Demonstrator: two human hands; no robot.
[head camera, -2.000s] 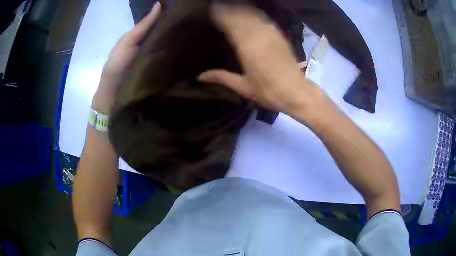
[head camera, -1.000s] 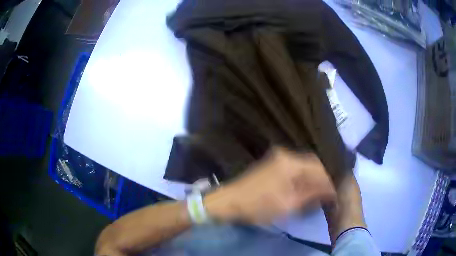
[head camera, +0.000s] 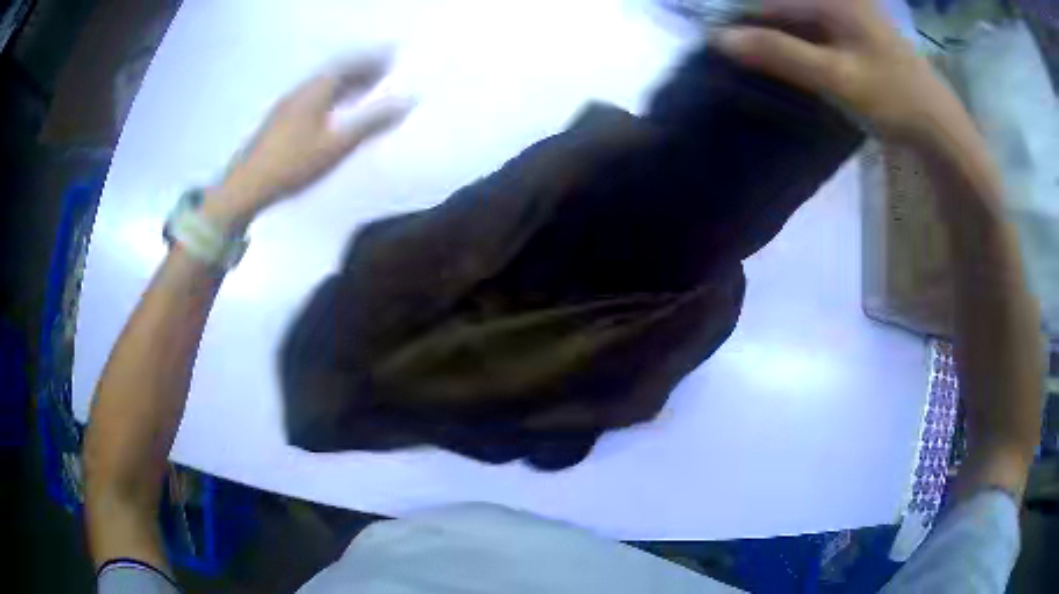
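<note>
The brown garment (head camera: 523, 290) lies bunched across the middle of the white table (head camera: 801, 383), running from lower left to upper right, and is blurred. My right hand (head camera: 813, 58) is at its upper right end, with fingers closed on the cloth. My left hand (head camera: 308, 133) is off the garment, above the table at the upper left, fingers apart and empty. A wristband (head camera: 203, 232) is on my left wrist. The hang tags cannot be made out clearly.
A cardboard box (head camera: 912, 244) stands at the right, partly behind my right forearm. The sticker sheet (head camera: 935, 435) lies at the right table edge. Blue crates (head camera: 192, 516) are below the left table edge. Clear plastic (head camera: 1010, 128) is at the upper right.
The brown garment has turned from hanging toward me to lying diagonally, bunched. My left hand has moved from the near edge to the upper left; my right hand has moved up to the far right.
</note>
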